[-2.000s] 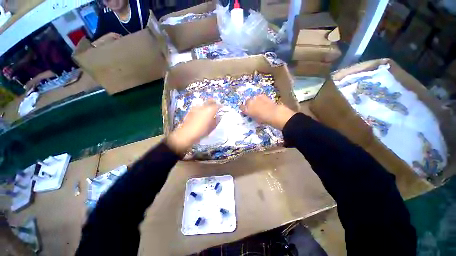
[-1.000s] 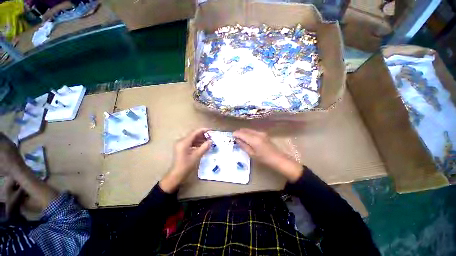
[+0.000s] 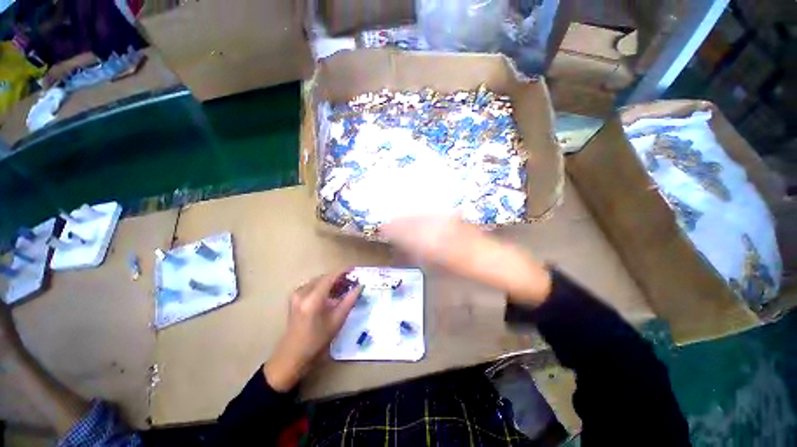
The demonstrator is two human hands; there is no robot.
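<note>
A white square plate (image 3: 384,336) lies on the cardboard bench cover in front of me, with dark uprights near its front edge and small metal parts at its back edge. My left hand (image 3: 316,316) is at the plate's back left corner, its fingertips closed around a small component (image 3: 345,285). My right hand (image 3: 441,244) is blurred, above the bench between the plate and the near edge of the parts box; whether it holds anything cannot be seen. The parts box (image 3: 544,166) holds mixed shiny and blue parts around a bright white area.
A second parts carton (image 3: 651,253) with white lining stands at right. Several white plates with taller uprights, one of them here (image 3: 214,292), lie at left. Another person's arm (image 3: 39,380) reaches in at lower left. The green conveyor belt (image 3: 253,140) runs behind; a clear plastic bag (image 3: 463,22) is beyond the box.
My right hand has left the plate's back edge and moved up toward the parts box. My left hand remains at the plate's back left corner. The view has tilted up somewhat.
</note>
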